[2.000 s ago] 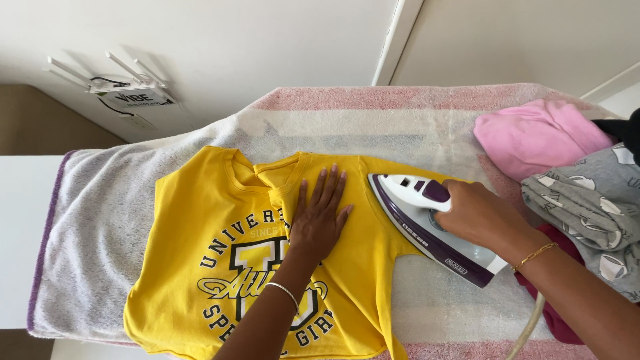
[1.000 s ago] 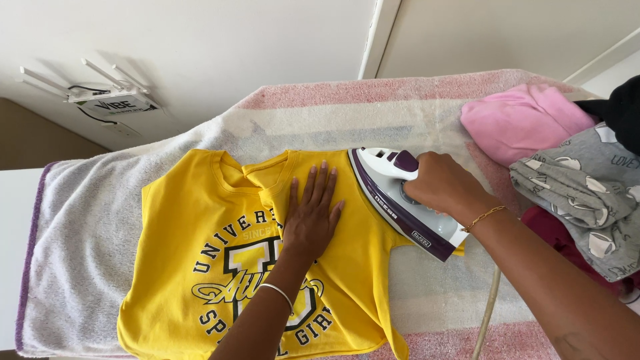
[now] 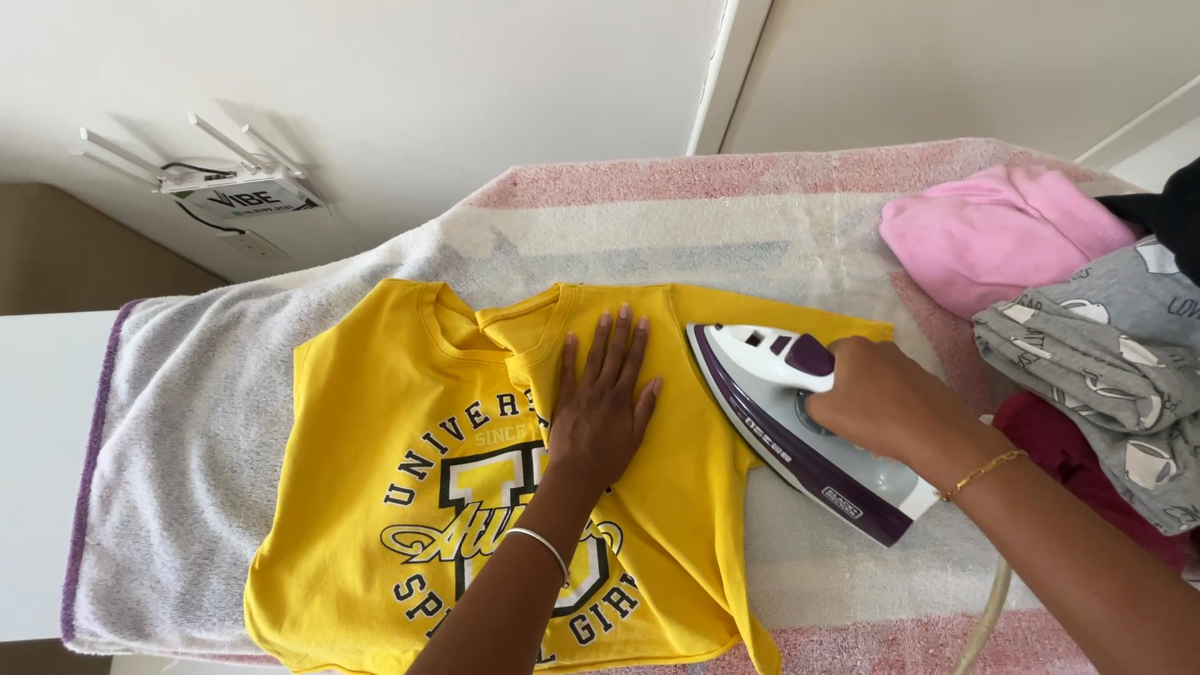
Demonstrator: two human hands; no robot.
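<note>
A yellow printed T-shirt (image 3: 356, 469) lies on a towel-covered surface, its neckline toward the wall and some folds down its right part. My left hand (image 3: 605, 403) rests flat on the shirt, right of the neckline, fingers slightly apart. My right hand (image 3: 872, 398) grips the handle of a white and purple Black+Decker steam iron (image 3: 806, 450). The iron's tip points up and left, over the shirt near the base of the right sleeve (image 3: 769, 309), which it partly covers. The soleplate is hidden.
Striped towels (image 3: 637, 187) cover the surface. At the right lie a pink garment (image 3: 994, 234), a grey printed garment (image 3: 1106, 366), dark red cloth (image 3: 1041, 431) and black cloth (image 3: 1177, 220). The iron's cord (image 3: 989, 609) runs off the lower edge. A white router (image 3: 244, 192) hangs on the wall.
The iron, still in my right hand, has shifted a little relative to the shirt near the sleeve. My left hand stays flat on the shirt. The view has shifted somewhat.
</note>
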